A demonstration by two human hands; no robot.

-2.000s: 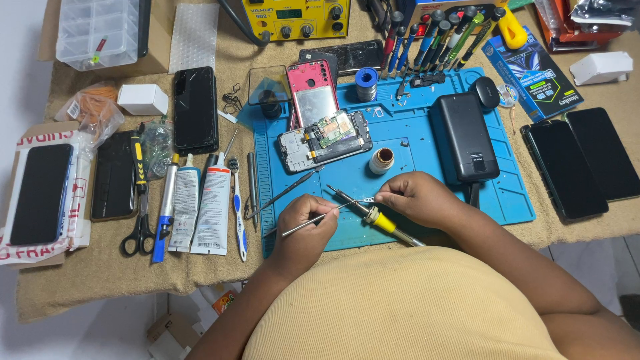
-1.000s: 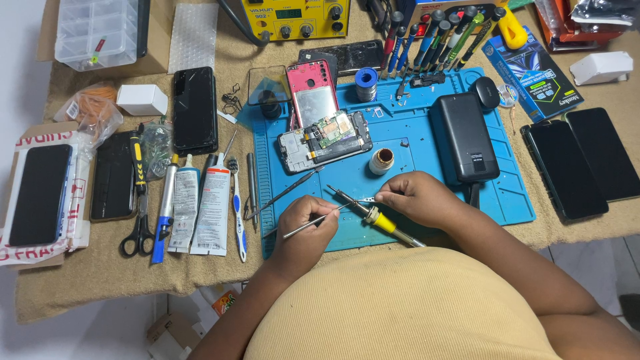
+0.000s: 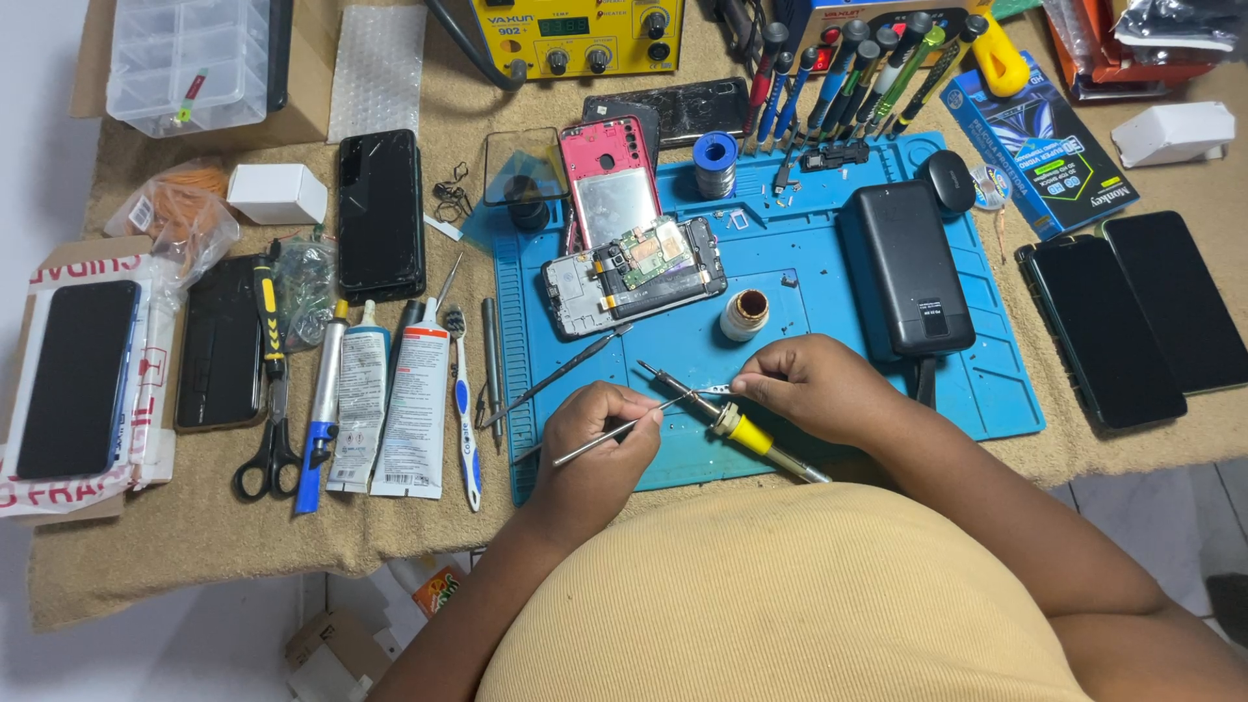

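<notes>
Above the blue silicone repair mat (image 3: pixel 673 450), my left hand (image 3: pixel 600 448) grips a thin metal hand tool (image 3: pixel 597 443), its tip pointing right. My right hand (image 3: pixel 814 385) pinches a small silvery part (image 3: pixel 717 389) that I cannot identify, close to that tip. Between and partly beneath the hands lies a soldering iron (image 3: pixel 746 429) with a yellow section, its tip pointing up-left. An open small bottle (image 3: pixel 745 315) stands just above my fingers. Farther up, an opened phone (image 3: pixel 575 292) with its circuit board (image 3: pixel 655 255) exposed rests against a red phone housing (image 3: pixel 609 175).
Tweezers (image 3: pixel 558 375), a toothbrush (image 3: pixel 465 429), tubes (image 3: pixel 414 400) and scissors (image 3: pixel 271 458) lie to the left. A black power bank (image 3: pixel 907 268) sits on the mat's right side. Screwdrivers (image 3: pixel 848 78) and a solder spool (image 3: pixel 715 164) stand at the back. Two phones (image 3: pixel 1107 327) lie at the right.
</notes>
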